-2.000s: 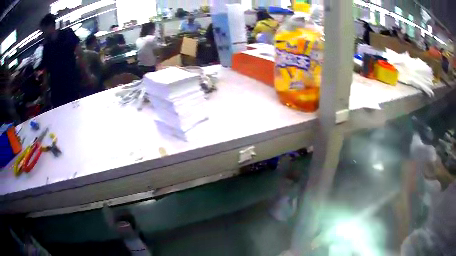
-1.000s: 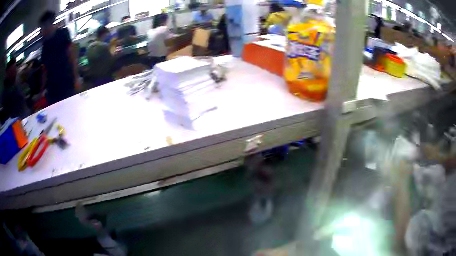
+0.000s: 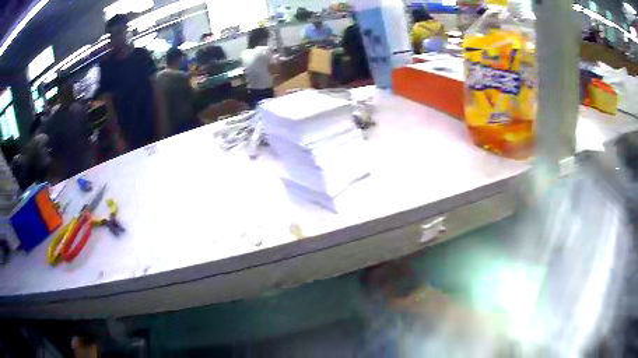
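Observation:
The green belt (image 3: 231,318) runs below the long white shelf (image 3: 203,203). A blurred dark-topped object (image 3: 392,280) stands on it at lower centre. A blurred skin-toned shape (image 3: 437,302) beside that object may be my right hand; its fingers and any hold cannot be made out. My left hand is not seen. A large blurred whitish, see-through sheet or wrap (image 3: 577,259) fills the lower right, with a bright glare on its left. An uneven stack of white leaflets (image 3: 315,143) stands on the shelf.
Scissors (image 3: 72,236), side cutters (image 3: 112,220) and a blue-orange box (image 3: 36,217) lie at shelf left. Cables (image 3: 241,133) lie behind the stack. An amber bottle (image 3: 500,94) stands before an orange-red carton (image 3: 430,87), beside a grey post (image 3: 557,84). People work behind.
The view has swung left, so shelf items sit farther right. The blurred whitish sheet now covers more of the lower right, and the skin-toned shape shows more at lower centre.

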